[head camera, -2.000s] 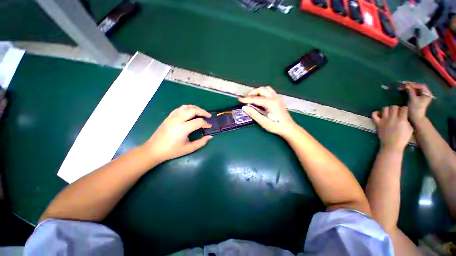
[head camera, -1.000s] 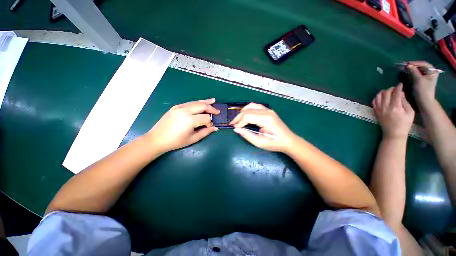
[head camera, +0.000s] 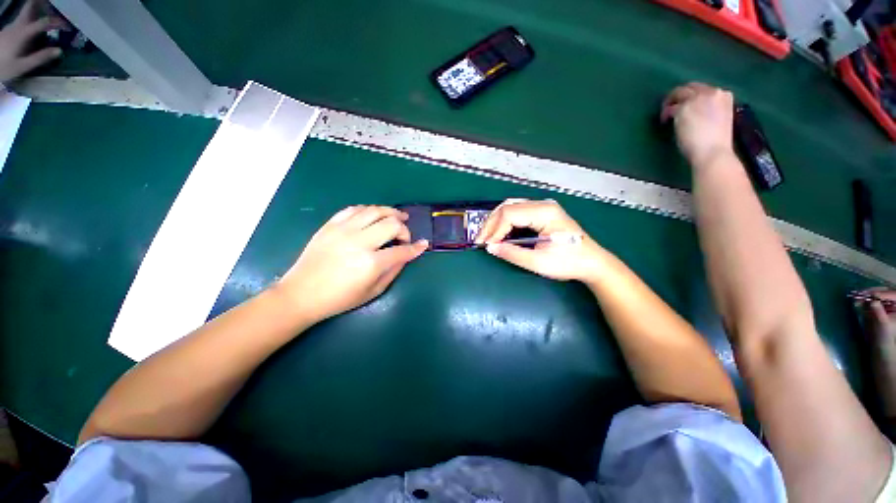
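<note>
A part-assembled phone handset (head camera: 449, 228) lies crosswise on the green bench in front of me, its open back up, with a dark area, a thin orange line and a pale patterned area. My left hand (head camera: 368, 251) holds its left end, fingers on the top and near edges. My right hand (head camera: 535, 239) is at its right end, holding a slim stick-like tool (head camera: 543, 239) that points left; my fingers hide its tip and part of the handset. A long white sticker sheet (head camera: 211, 226) with a greyish far end lies to the left.
A pale metal rail (head camera: 491, 157) crosses beyond the handset. On the green belt lie a handset (head camera: 481, 65) and another (head camera: 756, 147) beside a neighbour's reaching hand (head camera: 703, 120). Red tray (head camera: 756, 29) far right; grey post (head camera: 147, 49) upper left; another person's hand (head camera: 24, 44) at the left edge.
The belt handset has moved left. My right hand has shifted slightly right along the handset, showing more of its inside. The neighbour's arm now reaches over the belt, and a hand appears upper left.
</note>
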